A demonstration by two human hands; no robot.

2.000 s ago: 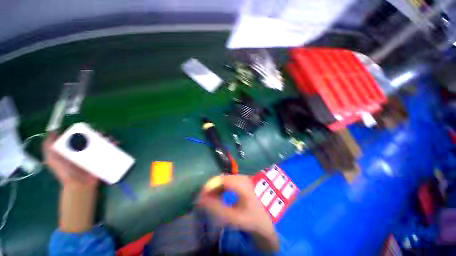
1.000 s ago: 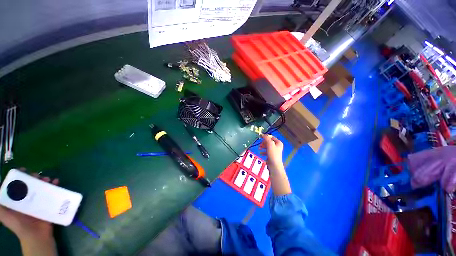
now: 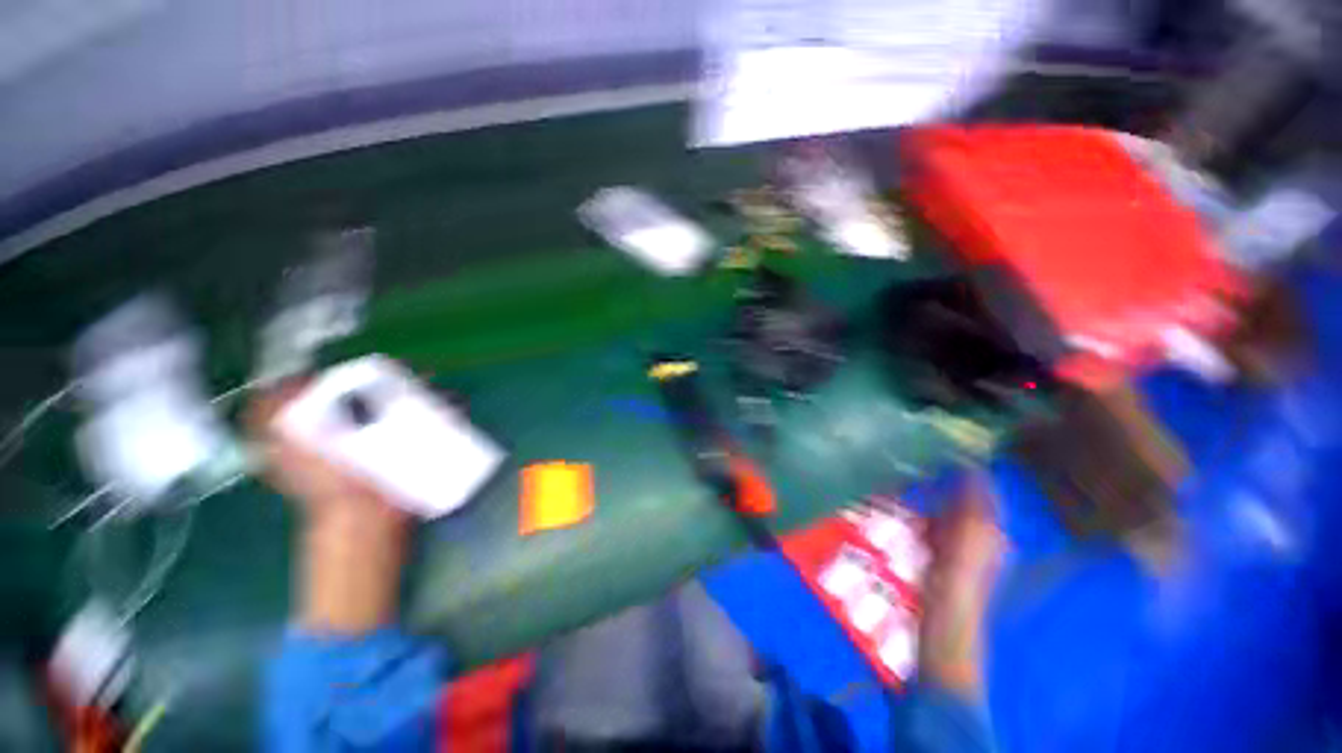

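Note:
My left hand [image 3: 327, 468] holds a white unit [image 3: 405, 441] above the green bench at the left. A small dark round window shows near the unit's upper left end. My right hand [image 3: 963, 566] is blurred, at the right beside the red tray of white units [image 3: 863, 583]. I cannot tell whether its fingers hold anything. The whole view is motion-blurred.
An orange square [image 3: 556, 496] and an electric screwdriver [image 3: 714, 449] lie on the bench. Behind are another white unit [image 3: 646, 231], a black fan [image 3: 785, 333], white leads [image 3: 849, 209] and a stacked red tray [image 3: 1074, 236]. A white corded piece [image 3: 147, 405] is at left.
The view has swung left, so bench items appear further right. The white unit stays in my left hand. My right hand has moved from the bench edge near the black box to beside the lower red tray.

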